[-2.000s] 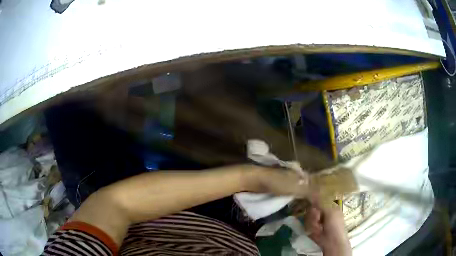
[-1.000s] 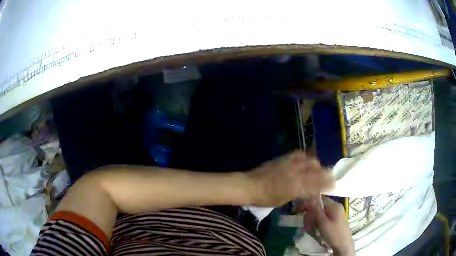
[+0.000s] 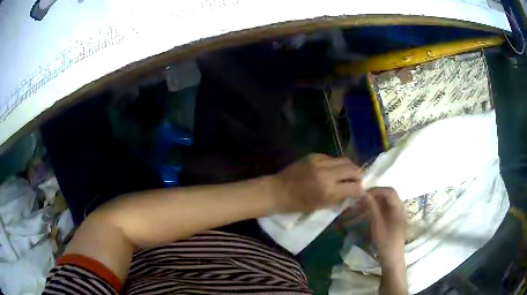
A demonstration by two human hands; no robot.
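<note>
A long white fabric panel [image 3: 433, 154] lies over the patterned side stand on the right and runs to my hands. My left hand [image 3: 318, 183] reaches across my lap and pinches the panel's end with its fingertips. My right hand [image 3: 388, 216] pinches the same place from the right, close to the left fingertips. Both hands are somewhat blurred. A white cloth part [image 3: 300, 229] hangs below my left hand. Whether it belongs to the same panel is hard to tell.
The white table [image 3: 173, 26] with printed tick marks spans the top, with a dark-handled tool [image 3: 41, 8] at far left. The yellow-framed side stand [image 3: 433, 95] is at right, with more white cloth [image 3: 456, 248] on it. Crumpled white cloth [image 3: 26, 213] lies at far left.
The hands came together at the panel's end, slightly higher in the picture. A white cloth part shows more fully below my left hand than a second ago. The view has shifted.
</note>
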